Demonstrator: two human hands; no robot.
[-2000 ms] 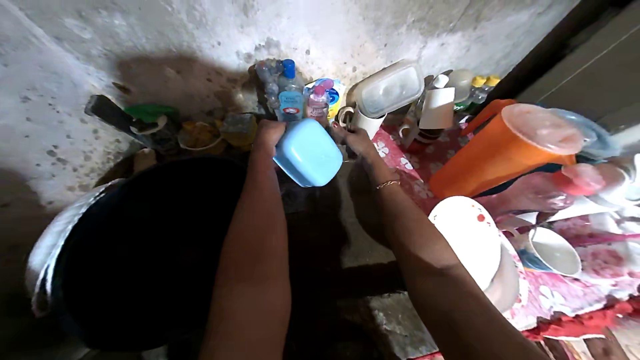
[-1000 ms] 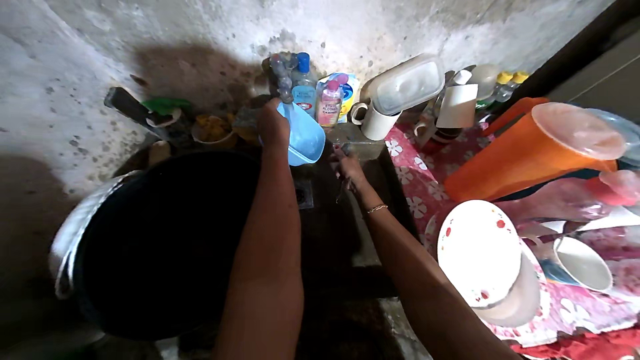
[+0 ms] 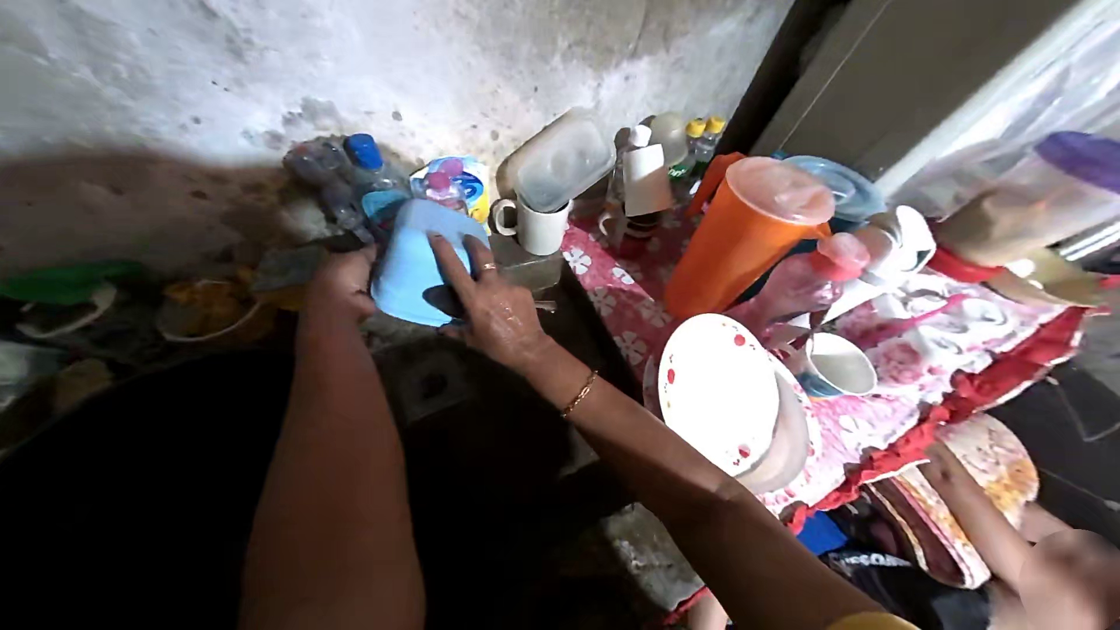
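Note:
My left hand (image 3: 346, 278) grips the left edge of a light blue plastic container (image 3: 420, 262), its thumb low on the side. Across the container's right side lies my right hand (image 3: 494, 302), wet, its fingers spread over the blue wall, with a ring and a bracelet. The handle end of what looks like a spoon (image 3: 544, 306) sticks out beside the right fingers; the rest is hidden. Just behind the container stand a bottle with a blue cap (image 3: 363, 153) and a colourful pouch (image 3: 472, 184). A white mug (image 3: 540, 226) is to its right, under a clear plastic container (image 3: 564, 157).
A large dark tub (image 3: 157, 490) fills the lower left. On the floral tablecloth (image 3: 604, 302) at right are an orange pitcher (image 3: 744, 232), white plates with red marks (image 3: 717, 394) and a cup (image 3: 840, 366). Another person's arm (image 3: 976, 512) shows at lower right.
The blue container has turned, from its open side showing to its outer side. My right hand has moved from beside it onto its wall. The view has swung right, bringing another person partly in.

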